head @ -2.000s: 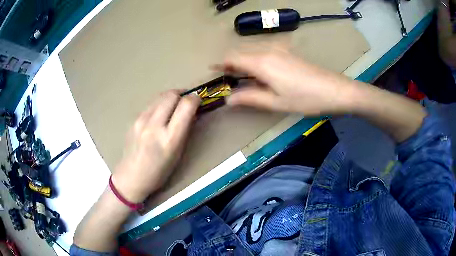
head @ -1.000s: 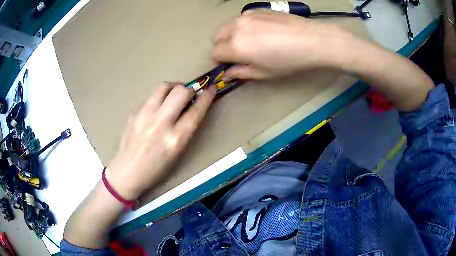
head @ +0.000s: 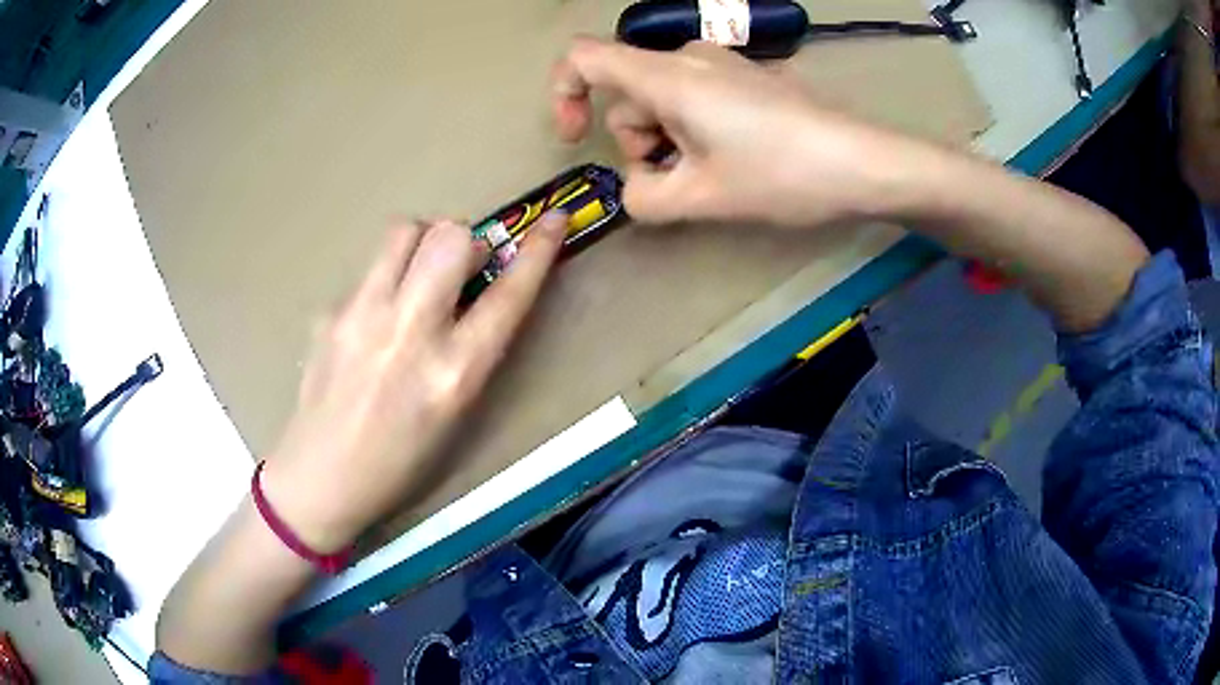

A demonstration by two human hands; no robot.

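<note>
An open black lower housing (head: 609,187) lies tilted on the brown cardboard (head: 335,147), its right end higher in view. Red and yellow wires, a white connector, a bit of green board and the yellow battery cell (head: 587,214) show inside. My left hand (head: 408,355) grips the housing's left part, with a fingertip on the yellow cell; the fingers hide that end. My right hand (head: 723,141) is just right of the housing's right end, its fingers curled and apart. Whether it touches the housing or holds something small cannot be told.
A closed black unit (head: 656,23) with a pale label and lead lies at the top. More leads (head: 1081,54) lie top right. A tangled pile of unassembled units (head: 47,468) is at the left. The teal bench edge (head: 682,415) runs in front. Another person's arm shows at the right edge.
My right hand's fingers have come off the housing's right end and moved slightly right, leaving more wires and the yellow cell visible. My left hand still holds the housing.
</note>
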